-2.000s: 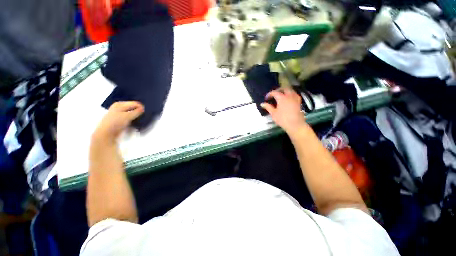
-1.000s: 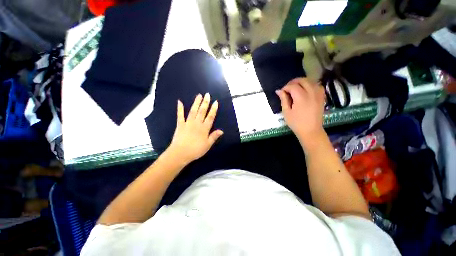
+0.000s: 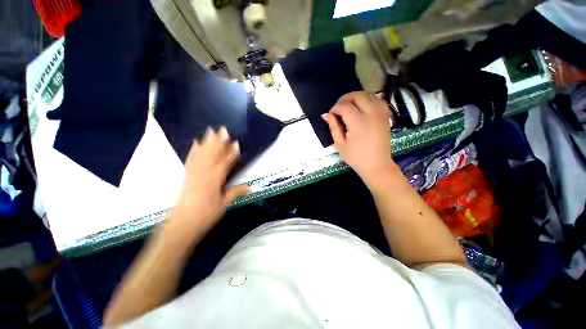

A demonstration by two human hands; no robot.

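Observation:
A dark cut panel (image 3: 205,112) lies on the white table below the lit machine head (image 3: 257,38), its right corner pointing toward the needle plate line. My left hand (image 3: 212,167) is blurred and rests on the panel's near part with fingers spread. A second long dark panel (image 3: 106,96) with a pointed near end lies to the left. Small dark cut pieces (image 3: 321,77) lie right of the needle. My right hand (image 3: 360,132) is at their near right edge with fingers curled; whether it grips a piece cannot be told.
Black-handled scissors (image 3: 408,106) lie right of my right hand. A crumpled dark cloth bundle (image 3: 475,83) is beyond them. A red-orange bag (image 3: 462,199) is below the table at right. A red basket (image 3: 56,16) shows at the far left. The green-edged table front (image 3: 141,225) runs before me.
The panel under my left hand has turned and shifted away from the table's front edge toward the machine. My left hand has moved with it. My right hand stays by the small pieces. The view has shifted.

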